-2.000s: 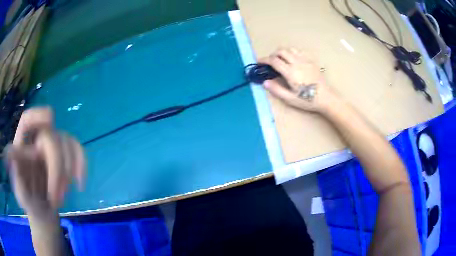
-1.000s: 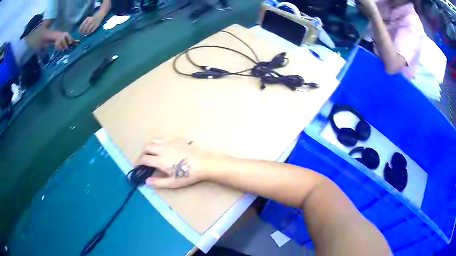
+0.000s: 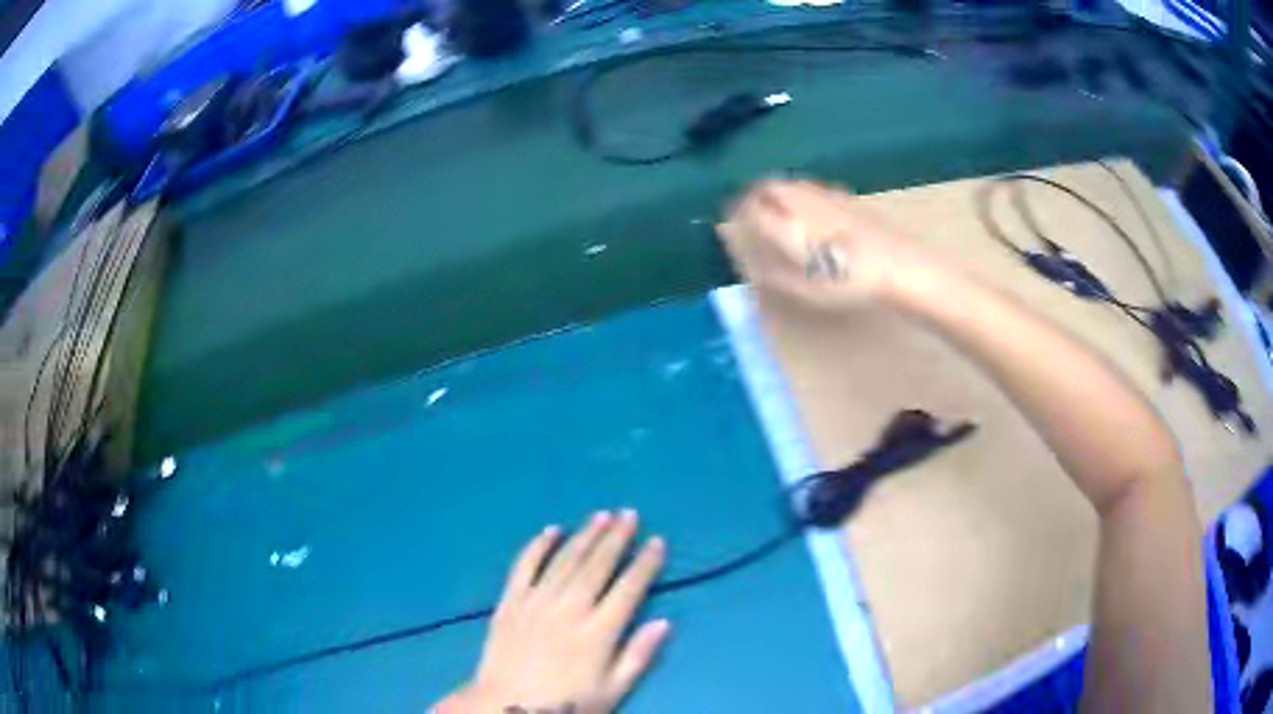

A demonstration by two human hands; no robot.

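Observation:
A black headset cable runs across the green bench top, from the lower left to the cardboard. Its coiled bundle lies on the cardboard sheet's left part, over the white strip. My left hand lies palm down on the cable with fingers spread, and hides its middle part; the in-line control is not visible. My right hand is blurred, over the far left corner of the cardboard sheet, away from the bundle. Its fingers look bent, and whether it holds anything cannot be told.
Another looped cable with bundles lies on the cardboard's far right. A tangled cable pile sits at the bench's left end beside a tan board. A single cable lies on the far darker green surface. Blue bins stand beyond.
The view has swung left. My right hand has let go of the coiled bundle and moved away to the cardboard's far corner. My left hand, out of view one second ago, is on the cable.

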